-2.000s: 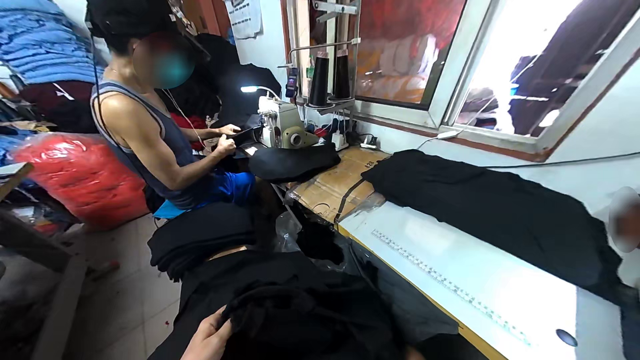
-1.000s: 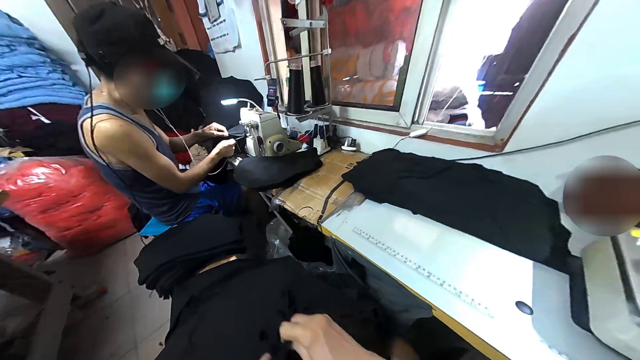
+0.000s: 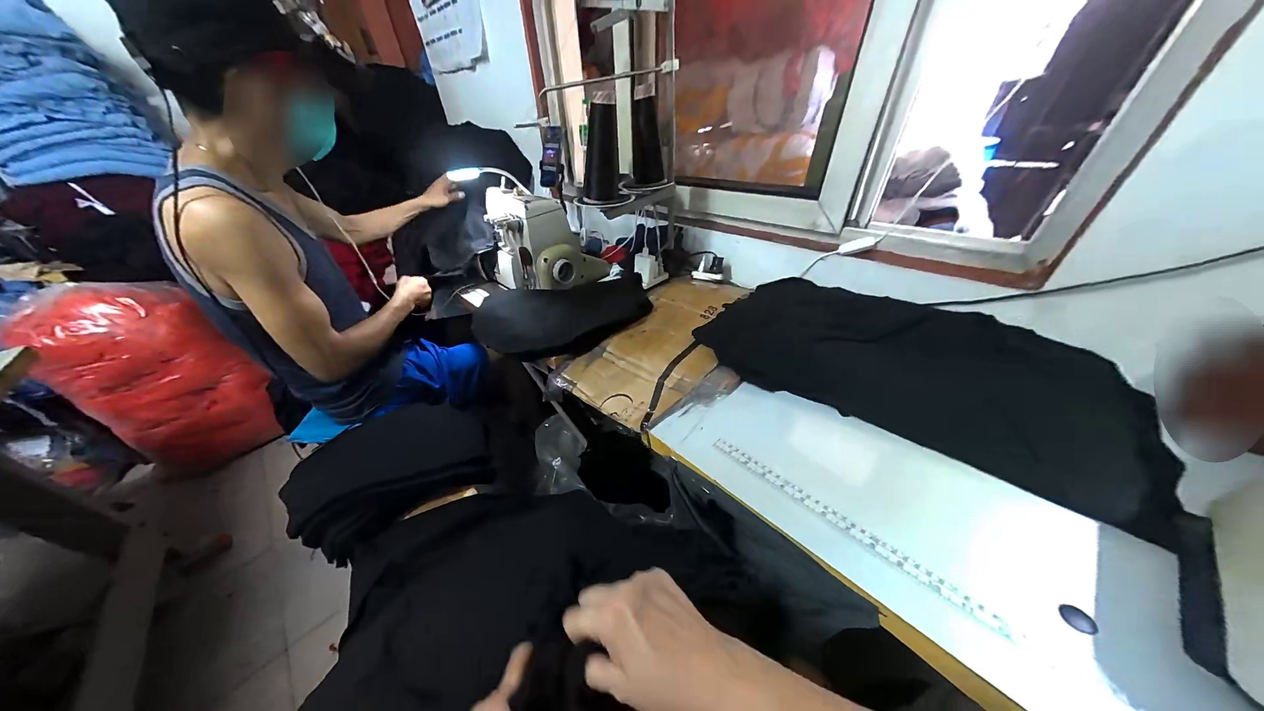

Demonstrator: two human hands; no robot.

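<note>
Black fabric lies spread in a heap low in front of me. My right hand is on it at the bottom middle, fingers bent down toward the cloth; blur hides whether they pinch it. Only part of my left hand shows at the bottom edge, a finger against the same black cloth. A folded stack of black fabric sits just beyond the heap. Another long black piece lies along the back of the white table to the right.
A white sewing table with a printed ruler strip stands at right, a cardboard sheet beyond it. A co-worker sits at a sewing machine on the left. Red bagged goods rest on the floor. Thread cones stand by the window.
My right hand has come into view over the black heap. The co-worker's hands, close together earlier, are now apart, one reaching up beside the machine's lamp.
</note>
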